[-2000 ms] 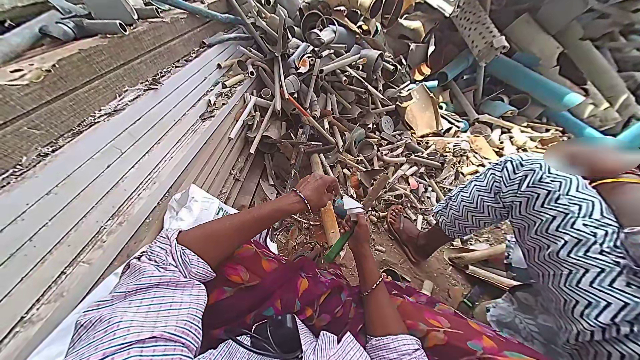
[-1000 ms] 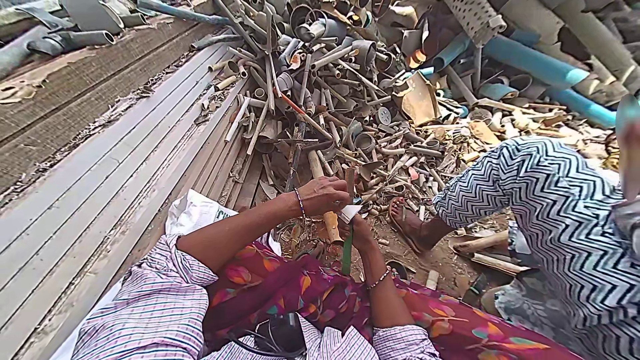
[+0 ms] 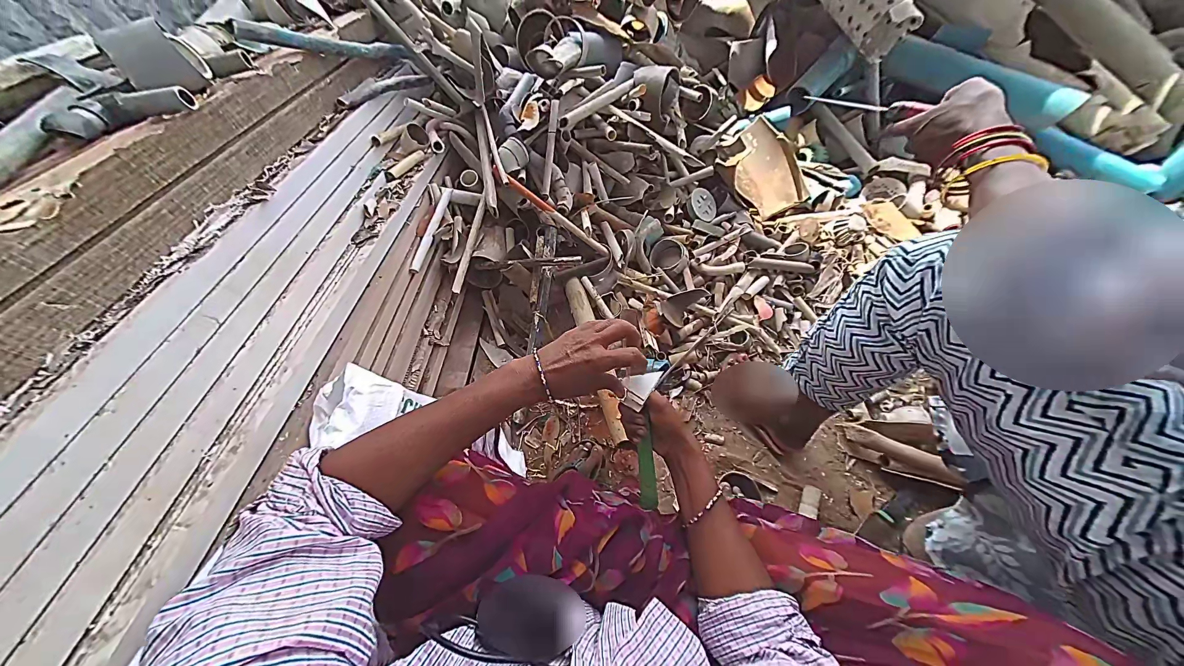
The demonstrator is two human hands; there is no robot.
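Observation:
My left hand [image 3: 592,359] is just left of and above a small white piece [image 3: 640,388], its fingers curled but apart and nothing seen between them. The white piece sits in my right hand [image 3: 664,427], whose fingers close around its lower part. A flat green strip [image 3: 647,472] runs down from that same hand over the patterned maroon cloth on my lap. Beside the white piece is a bit of blue [image 3: 658,365], too small to identify. A tan length of pipe [image 3: 609,421] lies below my left hand.
A heap of scrap plastic pipes and fittings [image 3: 592,139] rises ahead. Long grey slats [image 3: 213,305] lie at left, and a white sack [image 3: 356,407] is near my left forearm. On the right sits another person in zigzag trousers [image 3: 1017,398], a hand [image 3: 962,120] holding a thin tool [image 3: 846,104].
My left hand's fingers have come off the brownish piece they held above the white one a second ago. The other person's hand has reached forward over the heap.

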